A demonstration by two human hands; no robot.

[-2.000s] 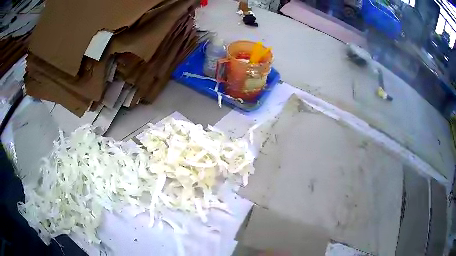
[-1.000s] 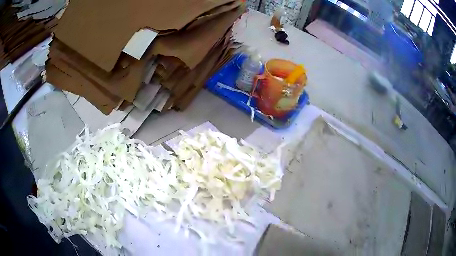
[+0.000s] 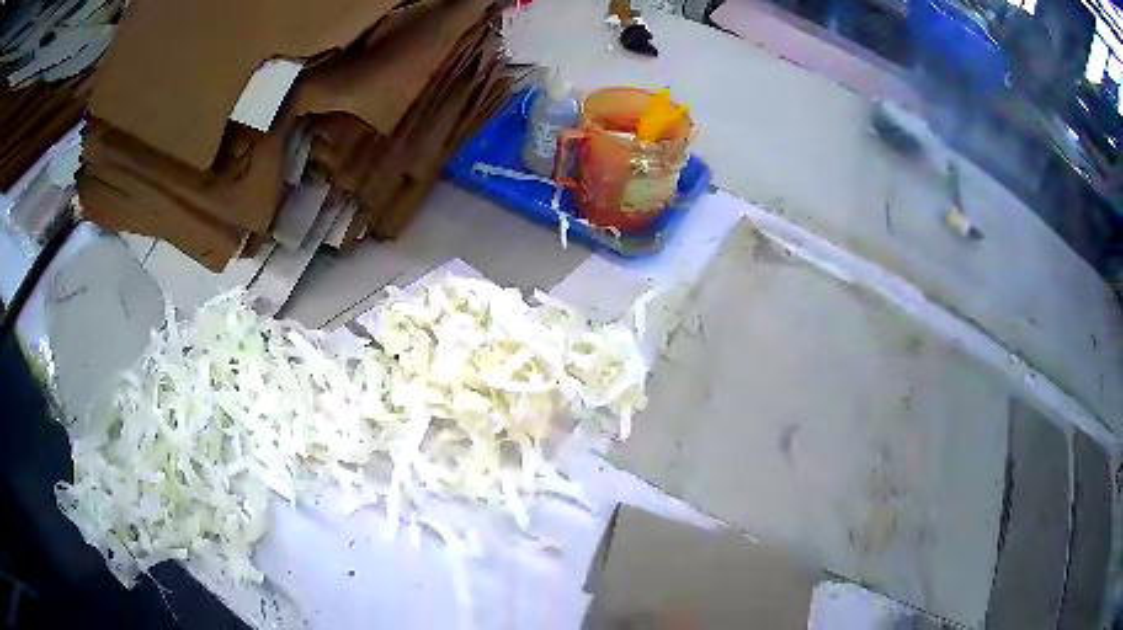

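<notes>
A large tangled heap of pale strips [image 3: 246, 418] lies at the left and centre, whiter on its left, creamier on its right. White paper [image 3: 431, 572] shows under and in front of it. A small grey-brown board [image 3: 696, 566] lies at the bottom edge, overlapping the large stained base board [image 3: 837, 406]. A faint blurred reddish patch shows on the small board at the very bottom edge; I cannot tell what it is. Neither of my hands can be made out.
A tall uneven stack of brown panels [image 3: 222, 92] stands at the upper left. Behind the strips, a blue tray [image 3: 493, 172] holds an orange mug [image 3: 622, 166] with a yellow-orange piece in it and a clear bottle [image 3: 548, 129]. A blurred thin tool [image 3: 954, 203] lies on the far side.
The view has shifted, so the table things sit higher and further left than one second ago. The small grey board shows more of its surface at the bottom. The heap looks unchanged.
</notes>
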